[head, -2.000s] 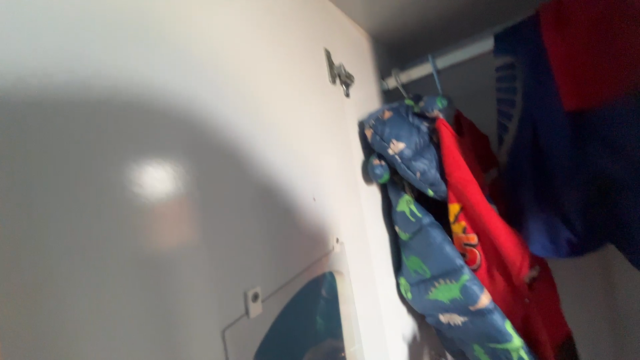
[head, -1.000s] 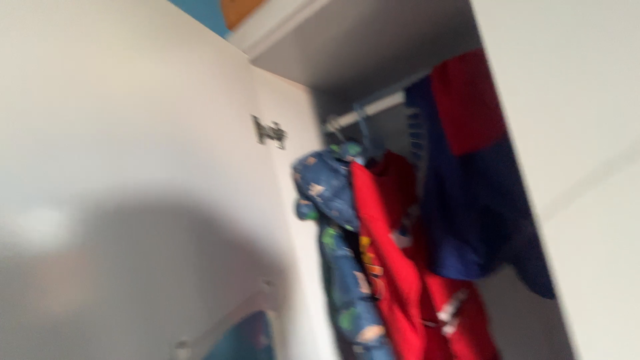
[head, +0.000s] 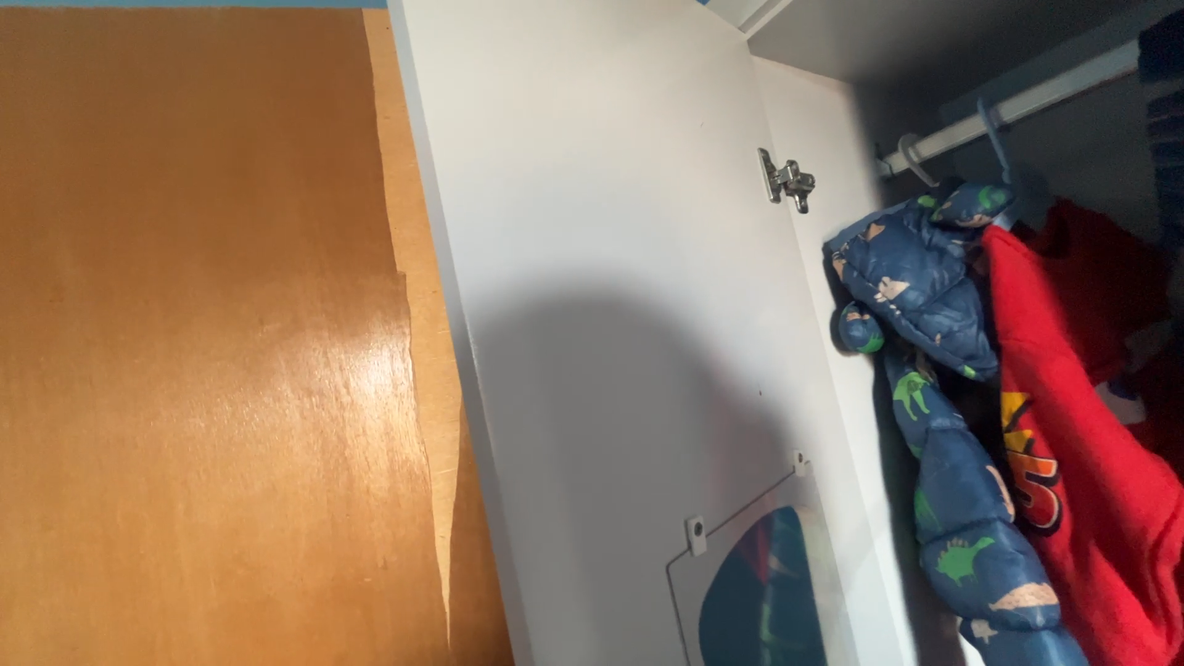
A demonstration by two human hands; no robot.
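Neither my left hand nor my right hand shows in the head view, so what they hold or touch is hidden. On the right, inside a white wardrobe, a blue puffer jacket with a dinosaur print (head: pixel 962 481) hangs from a white rail (head: pixel 1027 106) on a hanger. A red garment with a yellow and orange print (head: pixel 1064 370) hangs against it. The white wardrobe door (head: pixel 601 185) stands open at the centre, and a dark rounded shadow falls across its inner face.
A metal hinge (head: pixel 786 180) joins the door and the wardrobe's side wall. Low on the door is a mirror or panel with a curved edge (head: pixel 768 601), beside small white clips (head: pixel 696 535). A brown wooden panel with a chipped edge (head: pixel 203 324) fills the left.
The view has swung left since one second ago, bringing the brown wooden panel in. The clothes hang in the same place. No hand shows in any frame.
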